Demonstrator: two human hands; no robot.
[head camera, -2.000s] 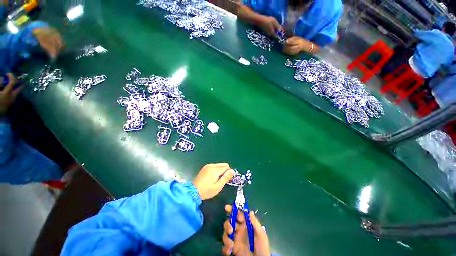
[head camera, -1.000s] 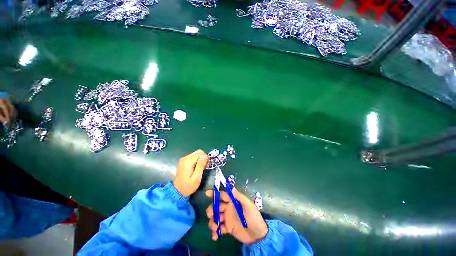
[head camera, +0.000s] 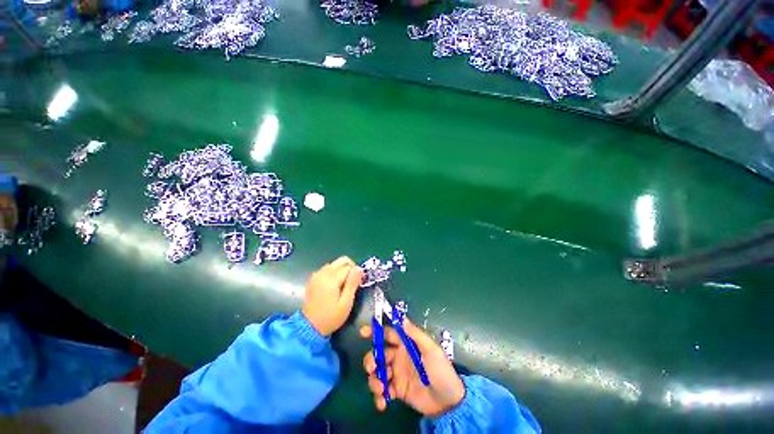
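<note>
My left hand (head camera: 331, 294) holds a small silvery moulded shot (head camera: 374, 271) between thumb and fingers, above the green bench. My right hand (head camera: 416, 370) holds blue-handled side cutters (head camera: 390, 343), with the handles spread. Their silvery jaws (head camera: 381, 303) point up at the lower edge of the shot; whether they touch it cannot be told. Small shiny parts (head camera: 399, 261) lie just right of the shot. Another small piece (head camera: 447, 343) lies right of my right hand. The pile of untrimmed shots (head camera: 212, 197) lies to the left, beyond my left hand.
A white hexagonal piece (head camera: 314, 202) lies right of the pile. Small clusters (head camera: 90, 216) lie at the far left, by another person's blue sleeve (head camera: 59, 364). More heaps (head camera: 526, 49) lie across the bench (head camera: 407, 169). Slanting metal posts (head camera: 687, 55) stand at the right.
Since two seconds ago the view has turned and shifted, and the people across the bench have left the picture. The cutters' handles are spread wider. Small pieces now show right of my right hand.
</note>
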